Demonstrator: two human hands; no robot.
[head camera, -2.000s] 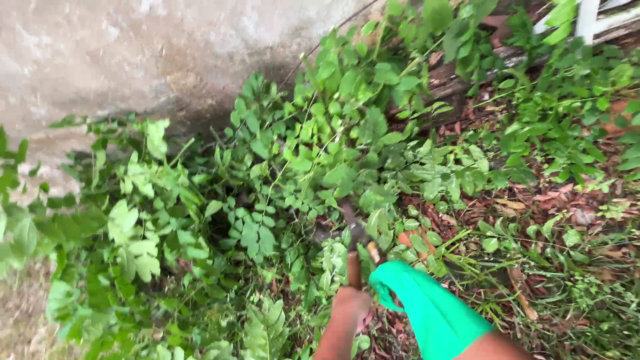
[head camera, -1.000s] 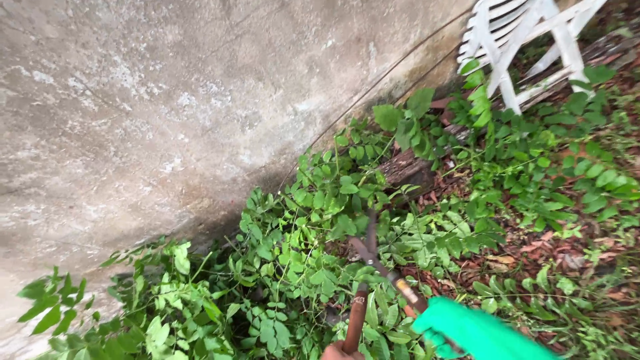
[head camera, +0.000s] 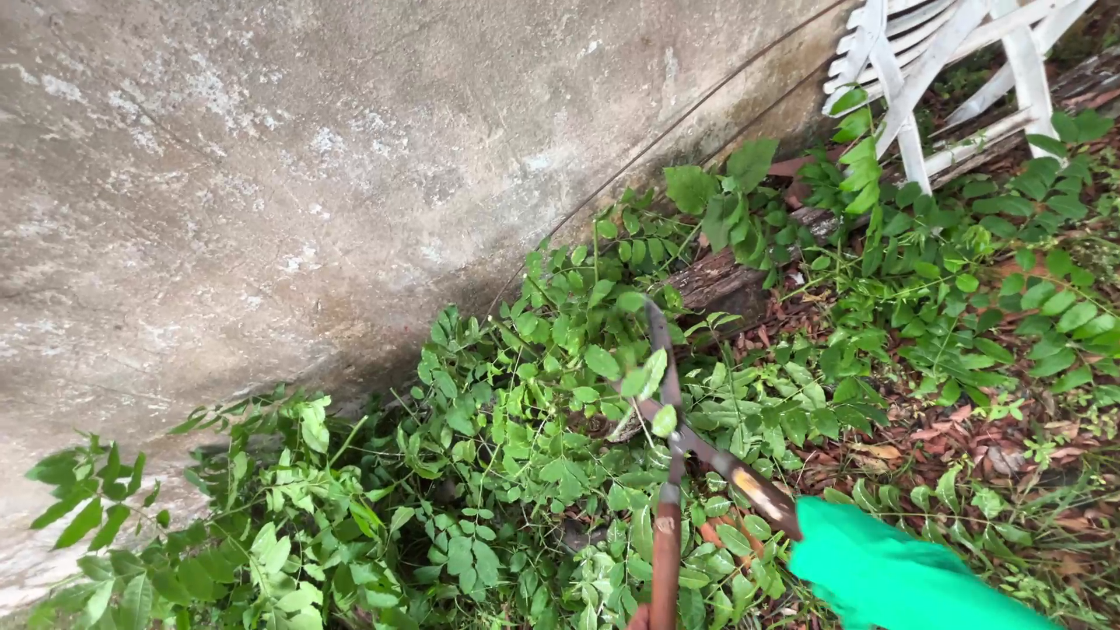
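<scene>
Hedge shears (head camera: 678, 437) with wooden handles and dark metal blades point up into the leafy shrub (head camera: 525, 411); the blades stand apart, with cut-looking leaves over them. My left hand (head camera: 639, 618) shows only as a sliver at the bottom edge, at the left handle. A bright green glove or cloth covers my right hand (head camera: 831, 542), which is closed round the right handle. The fingers inside it are hidden.
A weathered wall (head camera: 306, 192) rises behind the shrub, with thin dark cables (head camera: 647, 149) along it. A white slatted chair (head camera: 919, 70) stands at the upper right. An old log (head camera: 717, 280) lies behind the leaves, and brown leaf litter (head camera: 936, 446) covers ground at the right.
The shears' handles, close together two seconds ago, are now spread and the blades apart. The view has shifted, bringing more wall and the chair into sight.
</scene>
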